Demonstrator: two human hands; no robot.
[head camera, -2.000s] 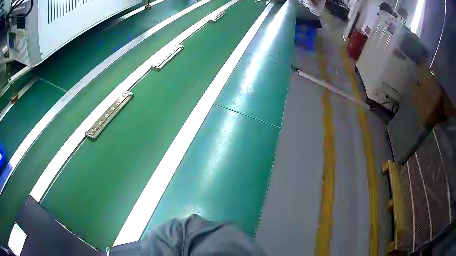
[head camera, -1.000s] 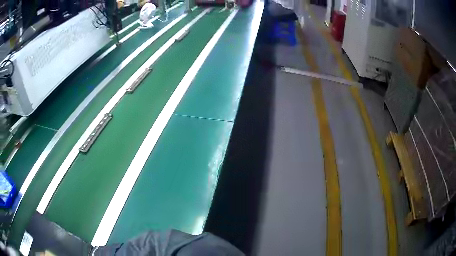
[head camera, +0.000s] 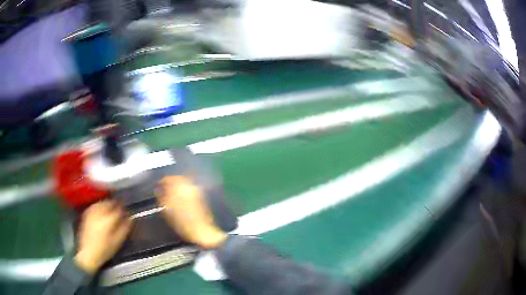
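The frame is strongly blurred. My left hand (head camera: 104,231) is over the left part of the black work mat (head camera: 153,231), below the red bin (head camera: 72,180). My right hand (head camera: 187,208) is over the mat's right part. Its fingers are bent; I cannot tell if either hand holds anything. A thin pale strip (head camera: 147,212) lies between the hands. A silver-grey carrier strip (head camera: 149,267) lies along the mat's near edge. The microscope (head camera: 104,75) stands behind the hands, with a white ring (head camera: 118,168) at its base.
The green bench (head camera: 277,173) with white lengthwise strips runs to the right. A white wipe or tissue (head camera: 209,266) is by the mat's near right edge. A blurred blue tray with white contents (head camera: 158,95) is behind the microscope. A large white panel (head camera: 297,29) is at the back.
The view has swung left from the bench and aisle to the microscope and mat. Both hands are now in view; before, only a grey sleeve showed at the bottom.
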